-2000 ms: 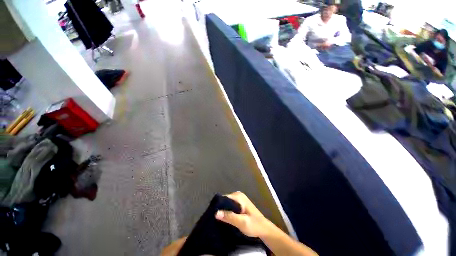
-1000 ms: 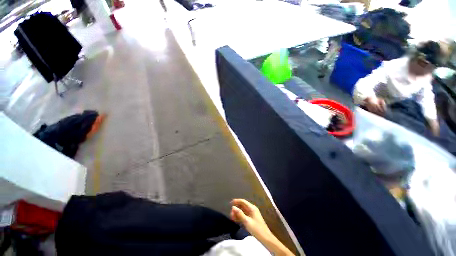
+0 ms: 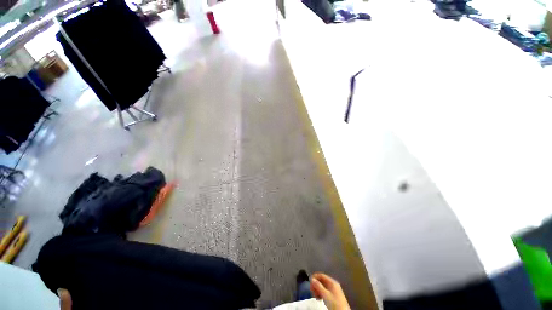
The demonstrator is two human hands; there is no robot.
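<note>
A long black garment [image 3: 145, 272] is held up across the lower left, above the floor, in limp folds. My left hand [image 3: 64, 299] shows only as a bit of finger at the garment's left lower edge, holding it; the rest is hidden or cut off. My right hand [image 3: 328, 292] is at the bottom, right of the garment and apart from it, with loosely bent fingers and nothing in it. A pale sleeve lies beside it.
A dark heap of cloth [image 3: 115, 197] with an orange edge lies on the floor ahead left. Racks of black garments [image 3: 115, 51] stand beyond. A long white table [image 3: 387, 200] runs along the right. Yellow bars [image 3: 13, 239] lie far left.
My right hand let go of the black cloth and moved apart from it. The garment now stretches to the left. The view moved forward past the dark partition; the cloth heap and rack are nearer.
</note>
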